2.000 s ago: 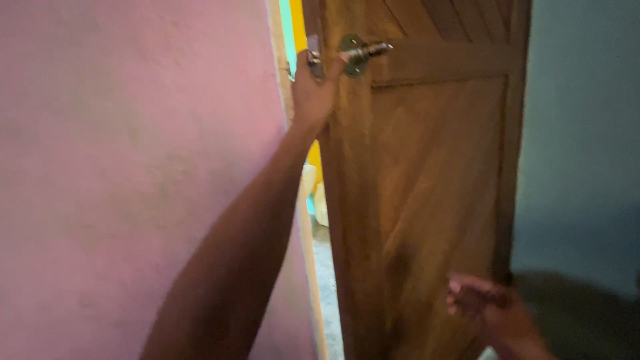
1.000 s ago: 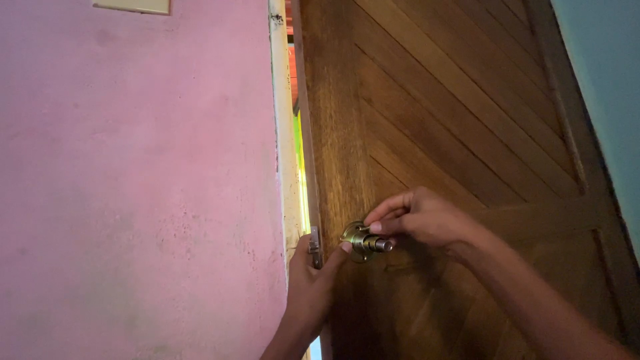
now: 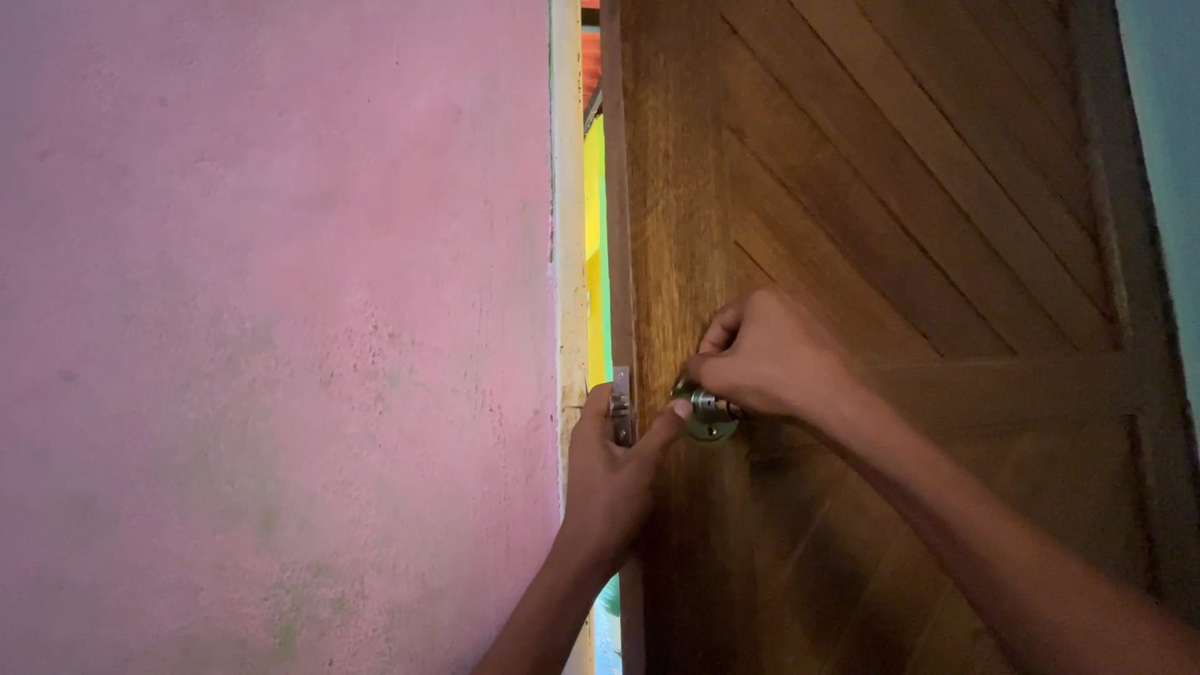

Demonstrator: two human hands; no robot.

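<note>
A wooden door (image 3: 844, 234) with diagonal panel boards stands slightly ajar. On its face, near the edge, is the round metal rose of a door lock (image 3: 712, 430) with a bare spindle sticking out. My left hand (image 3: 614, 459) wraps the door's edge, its thumb pressing on the rose beside the metal latch plate (image 3: 622, 403). Over the top of the rose, the fingers of my right hand (image 3: 769, 356) are pinched together; whether a small part is between them is hidden.
A pink wall (image 3: 281, 281) with stains fills the left side. Between it and the door run a pale door frame (image 3: 570, 234) and a narrow gap showing yellow and green beyond. A bluish wall (image 3: 1162, 141) is at the far right.
My right hand has come up from low on the right, away from the door, to the lock rose. The left hand has stayed at the door's edge. The view has shifted.
</note>
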